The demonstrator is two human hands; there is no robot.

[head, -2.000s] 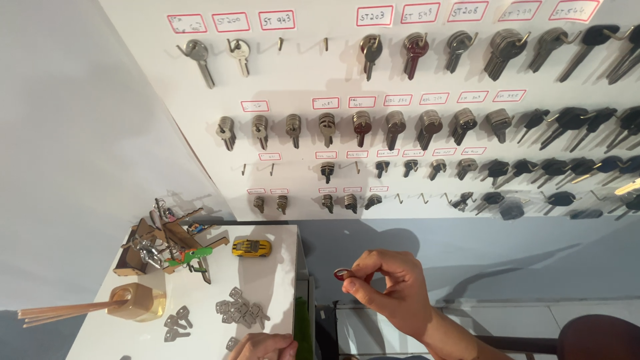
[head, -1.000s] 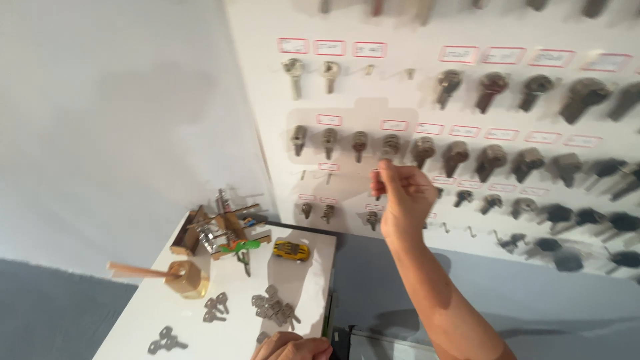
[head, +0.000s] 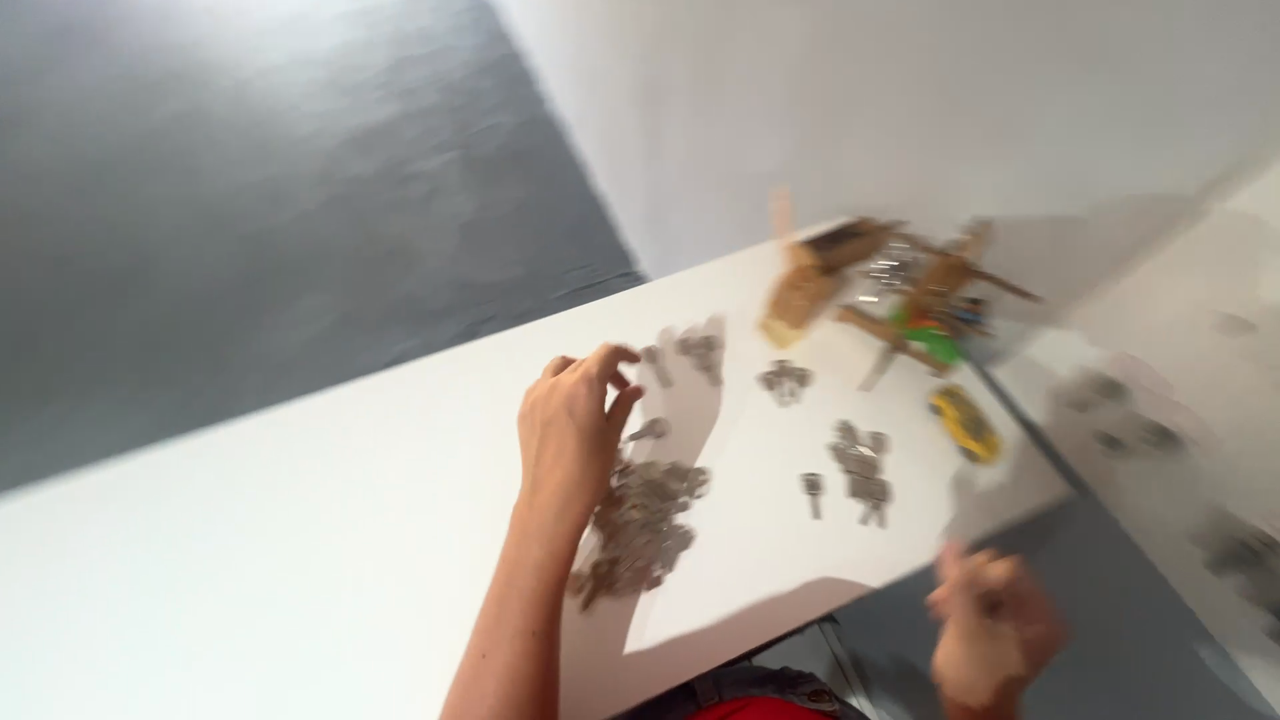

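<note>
My left hand (head: 575,420) hovers over the white table with thumb and fingers apart, just above a large heap of metal key blanks (head: 645,520). A few keys (head: 700,350) lie close by its fingertips, and a single key (head: 648,430) is beside its thumb. Farther right are a small group of keys (head: 785,378), another cluster (head: 862,470) and one lone key (head: 813,493). My right hand (head: 985,600) is blurred, past the table's near edge at lower right, with its fingers curled; whether it holds anything cannot be seen.
A yellow toy car (head: 965,424) stands near the right end of the white table (head: 300,560). Behind it are wooden pieces (head: 940,280) with a green item (head: 930,340) and a reed diffuser bottle (head: 795,300). The key display board (head: 1220,400) rises at right, blurred.
The view has swung far left and down to the table. My right hand has come away from the keys on the board. My left hand, earlier at the table's edge, is now over the key heap.
</note>
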